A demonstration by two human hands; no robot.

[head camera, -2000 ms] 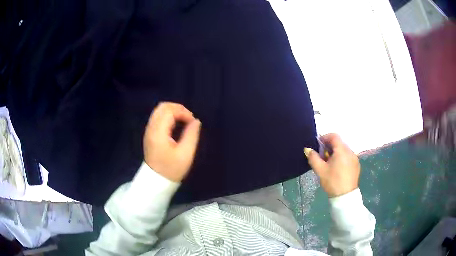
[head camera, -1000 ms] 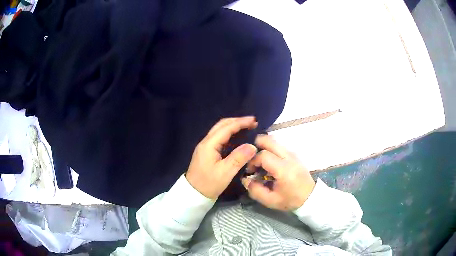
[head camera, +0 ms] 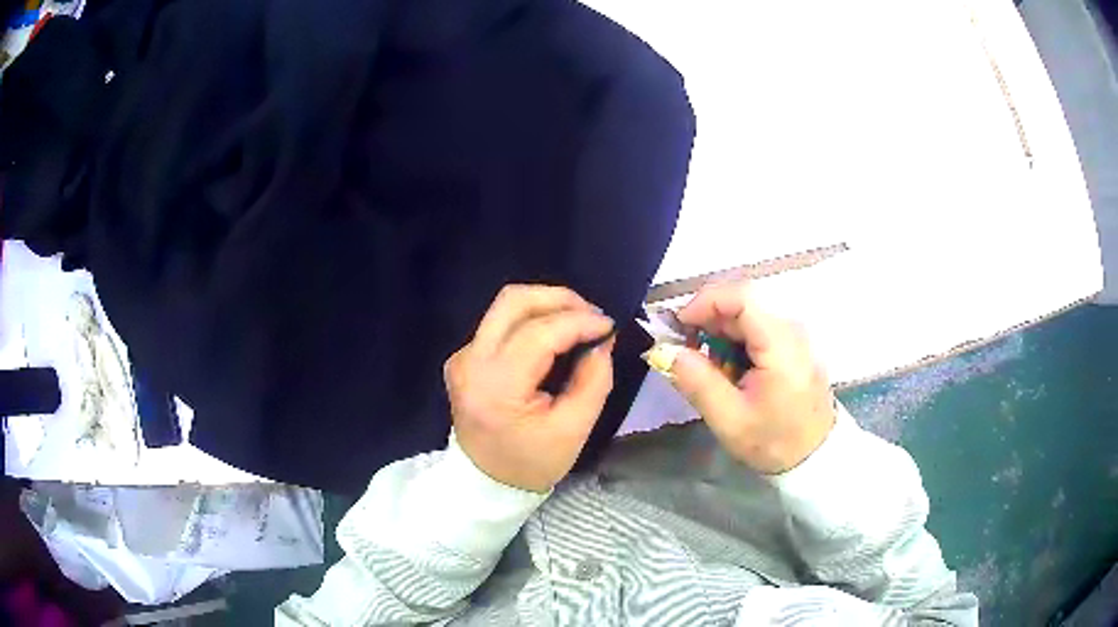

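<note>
A dark jacket (head camera: 429, 184) lies spread over the left and middle of the white table. My left hand (head camera: 527, 374) pinches the jacket's edge between thumb and fingers near its lower right border. My right hand (head camera: 748, 374) holds small thread snips (head camera: 663, 326) with silvery blades, just right of that edge. The blades point left toward the cloth. A yellowish patch shows at the right thumb's tip. Most of the snips' handle is hidden in my right hand. No thread can be made out.
The white table (head camera: 907, 159) has a curved right edge and a brownish strip-like mark. At left are a pale thread-like bundle (head camera: 96, 367), a dark flat object (head camera: 27, 391) and clear plastic (head camera: 184, 539) hanging below the edge. Green floor (head camera: 981, 416) shows at lower right.
The jacket's right part has been drawn in leftward, baring more table. My hands came together at its edge, then my right hand moved slightly right and up, with the snips' blades now showing.
</note>
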